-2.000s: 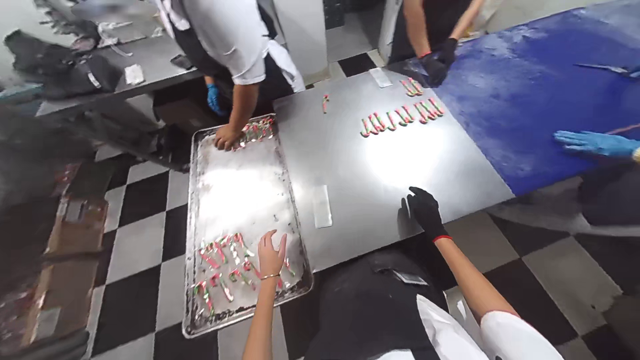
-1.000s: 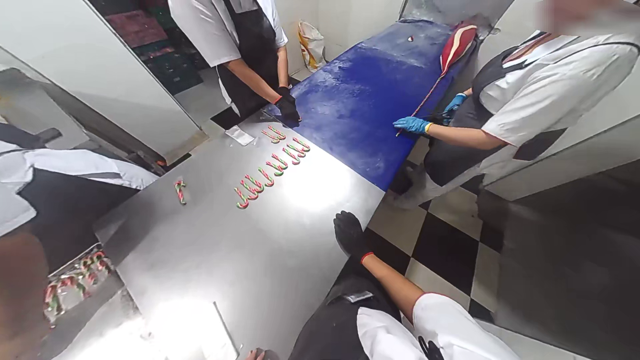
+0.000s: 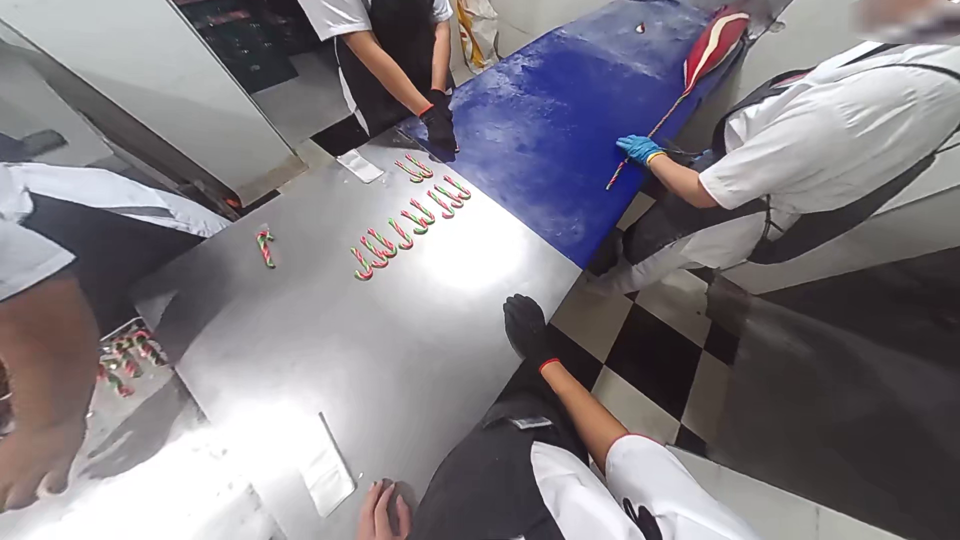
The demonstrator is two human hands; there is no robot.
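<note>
My right hand [image 3: 526, 326], in a black glove with a red cuff, rests empty on the near edge of the steel table [image 3: 322, 337]. At the bottom edge of the view my bare left hand [image 3: 386, 514] shows only its fingers, with nothing visible in them, just right of a stack of clear plastic sleeves [image 3: 328, 469]. Red, green and white candy canes [image 3: 401, 234] lie in a slanting row across the table, and a smaller group [image 3: 418, 169] is beyond them. One wrapped candy cane [image 3: 265, 249] lies apart, farther left.
Wrapped canes [image 3: 129, 356] lie on a metal tray [image 3: 150, 450] beside a co-worker's bare arm [image 3: 45, 390]. A blue work surface [image 3: 540, 127] adjoins the table. There, a blue-gloved hand [image 3: 639, 148] holds a twisted candy rope [image 3: 666, 116]. Black-gloved hands [image 3: 441, 124] are at the far corner.
The view has swung far to the right. My left hand has left the tray of wrapped canes, where it was two seconds ago. My right hand stays on the table's edge.
</note>
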